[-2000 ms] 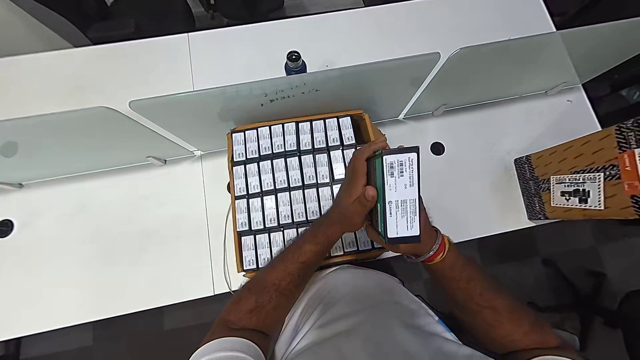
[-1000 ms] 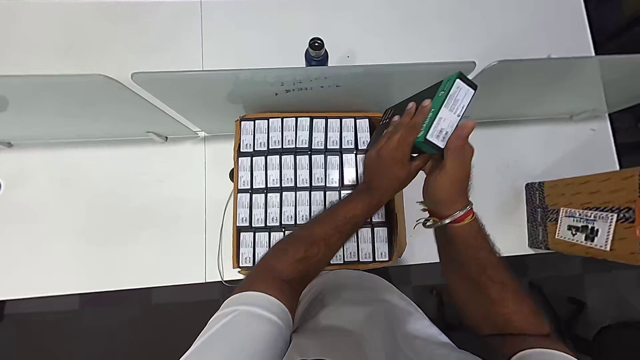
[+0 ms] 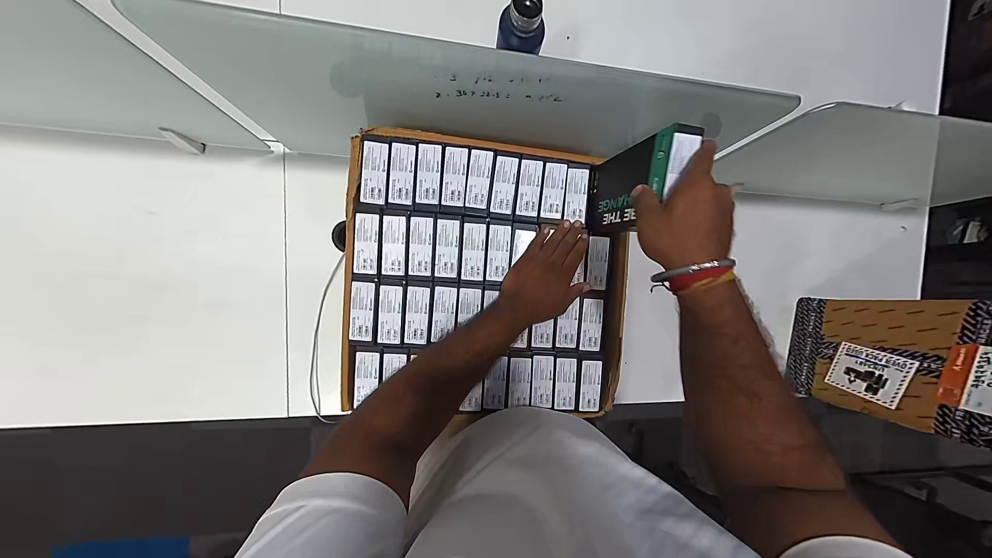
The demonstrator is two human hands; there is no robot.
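Note:
A cardboard carton [image 3: 349, 310] stands on the white table in front of me, packed with rows of small dark boxes [image 3: 375, 172] whose upward ends bear white labels. My right hand [image 3: 686, 213] grips a black and green box [image 3: 632, 174] at the carton's back right corner. That box is tilted, its labelled end up by my fingers and its lower left edge against the packed row. My left hand [image 3: 546, 275] lies palm down on the boxes in the middle rows, fingers spread, holding nothing. My left forearm hides part of the front rows.
A frosted glass divider [image 3: 434, 85] with handwriting runs behind the carton, and a dark blue bottle [image 3: 521, 29] stands beyond it. A taped cardboard box [image 3: 868, 364] sits at the right table edge. A thin cable [image 3: 316, 341] lies left of the carton.
Both hands were on the black and green box. My left hand has let go and moved down onto the packed boxes, while my right hand has brought the box to the carton's back right corner.

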